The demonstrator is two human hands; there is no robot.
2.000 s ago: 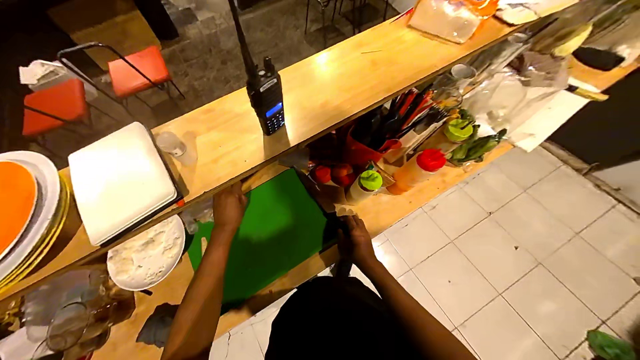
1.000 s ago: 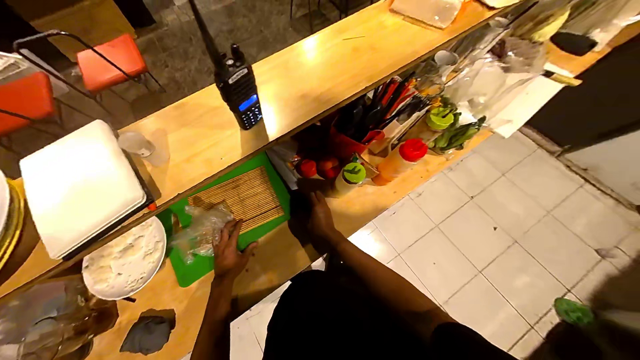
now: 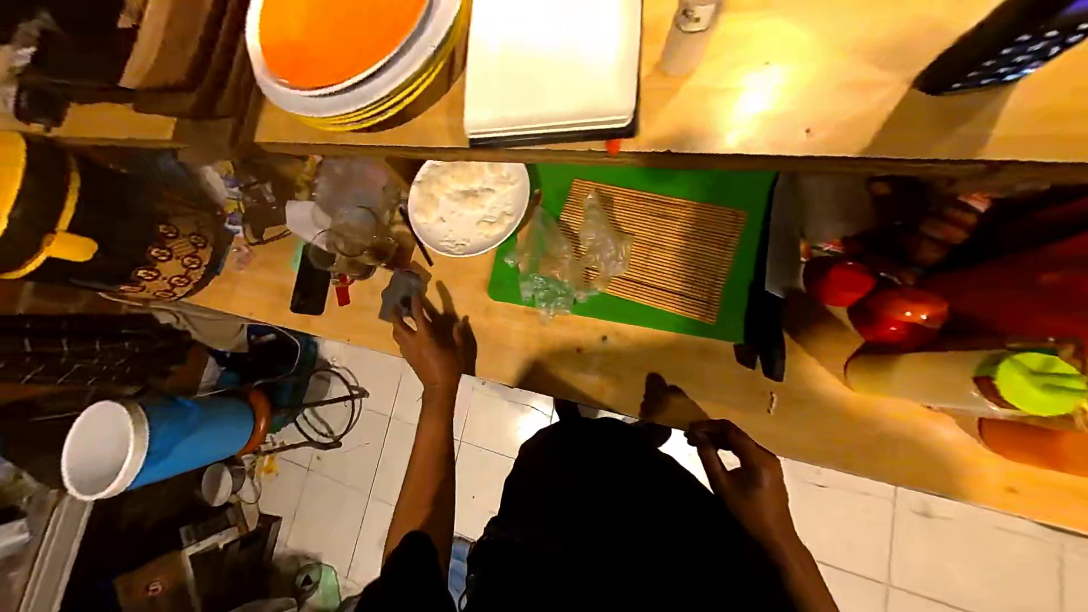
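My left hand [image 3: 431, 340] reaches over the wooden counter, its fingertips at a crumpled dark grey cloth [image 3: 403, 293]; whether they grip it is unclear. My right hand [image 3: 741, 467] is at the counter's front edge with thumb and fingertips pinched together; nothing plain shows between them. Between and beyond the hands lies a green cutting board [image 3: 510, 285] bearing a bamboo rolling mat [image 3: 680, 246]. Crumpled clear plastic [image 3: 552, 259] covers the mat's left part. Left of the board stands a white bowl of rice-like white food [image 3: 467, 206]. Black-handled knives [image 3: 767, 327] lie along the board's right edge.
A raised wooden shelf [image 3: 765, 110] holds stacked plates [image 3: 357, 51], white square trays [image 3: 552, 72] and a two-way radio [image 3: 1003, 47]. Tomatoes [image 3: 901, 314] and a green-capped squeeze bottle [image 3: 1037, 382] stand right. A black phone [image 3: 311, 282] and a rice cooker [image 3: 110, 221] are left.
The bamboo mat, absent from the board two seconds ago, lies there now. My left hand has left the plastic on the mat for the grey cloth. My right hand has drawn back from beside the board. The view has swung left.
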